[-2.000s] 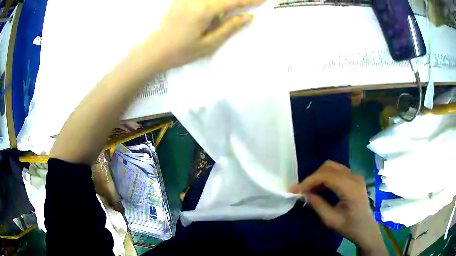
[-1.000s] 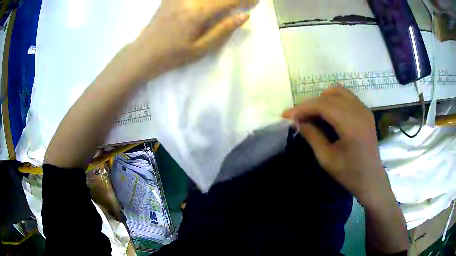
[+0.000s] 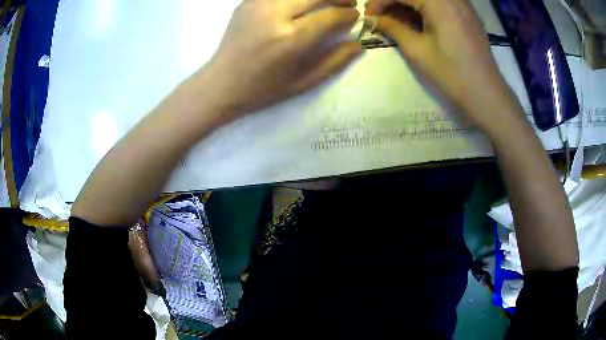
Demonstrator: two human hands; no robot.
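Observation:
My left hand is at the top centre, palm down over the white table top. My right hand is beside it at the top edge, its fingertips close to those of my left hand. A small pale bit of material shows between the fingertips; its outline is unclear. The white cloth is mostly hidden by my hands or outside the picture. I cannot make out the needle or presser foot. A dark slot line shows beside my right hand.
A dark smartphone with a cable lies at upper right. A printed ruler runs along the table's front edge. A wire basket of printed papers stands at lower left. White cloth heaps hang at right, with more at left.
My right hand has moved up from the table's front edge to the top centre beside my left hand. The white cloth has left the lap and table edge, uncovering the ruler.

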